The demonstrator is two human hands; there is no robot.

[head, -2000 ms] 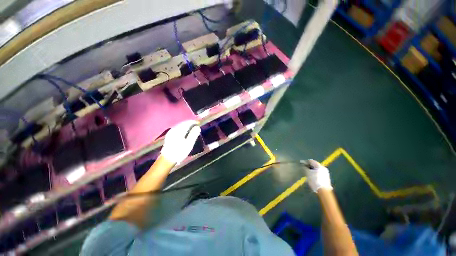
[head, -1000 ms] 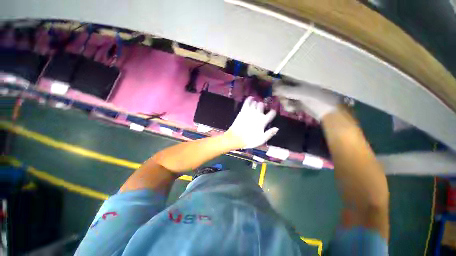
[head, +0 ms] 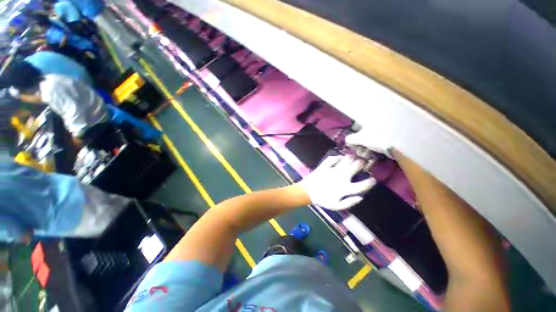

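Flat black set-top boxes lie in a row on the pink-lined shelf; one box (head: pixel 310 145) is just left of my hands and another (head: pixel 388 210) is to their right. My left hand (head: pixel 339 183), in a white glove, lies over the row with its fingers spread, palm down; whether it presses on a box is unclear. My right hand (head: pixel 369 141), also gloved, reaches under the bench edge behind the boxes. Its fingers are at small pale connectors or leads, too blurred to tell what it grips. A thin black cable (head: pixel 292 133) crosses the shelf.
The wood-edged bench top (head: pixel 366 67) overhangs the shelf above my right arm. Further black boxes (head: pixel 229 76) lie along the shelf. Across the yellow-lined green floor (head: pixel 213 164), people in blue work beside black bins (head: pixel 125 164). White labels line the shelf edge.
The view has swung towards the shelf's far length and the people at left. My right hand has moved from a stretched cable to behind the boxes; my left hand remains over the row.
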